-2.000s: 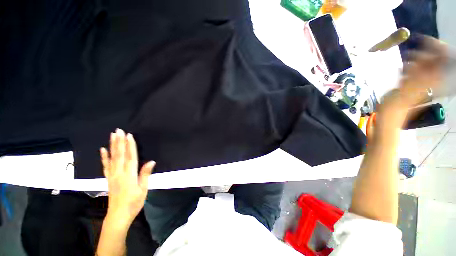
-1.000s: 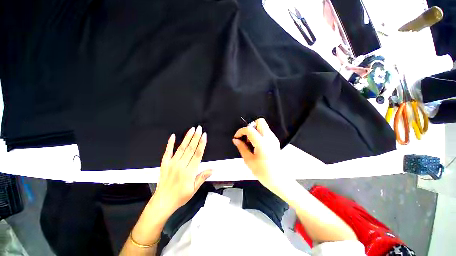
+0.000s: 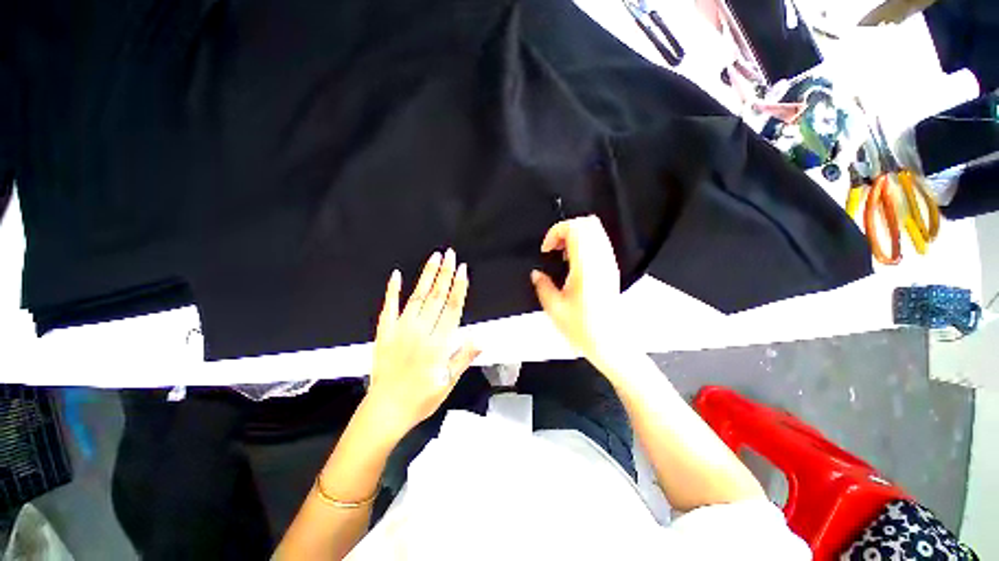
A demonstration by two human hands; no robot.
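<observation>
A black garment (image 3: 329,153) lies spread over the white table. My left hand (image 3: 418,340) rests flat on its near edge, fingers apart and empty. My right hand (image 3: 581,279) is curled over the cloth just to the right, thumb and forefinger a little apart. A tiny pale glint (image 3: 559,204), perhaps a needle, shows just beyond its fingers. Whether the hand holds it cannot be told. No thread can be made out.
Orange and yellow scissors (image 3: 893,214), a phone (image 3: 776,38) and snips (image 3: 655,31) lie on the right. A speckled blue block (image 3: 934,308) sits at the table's right corner. A red stool (image 3: 805,466) with a floral bag (image 3: 904,537) stands below. Black cloth (image 3: 181,471) hangs lower left.
First my right hand came from the blurred far right onto the cloth, and my left hand moved right. Since then the right thumb and forefinger have parted, and the view has shifted slightly.
</observation>
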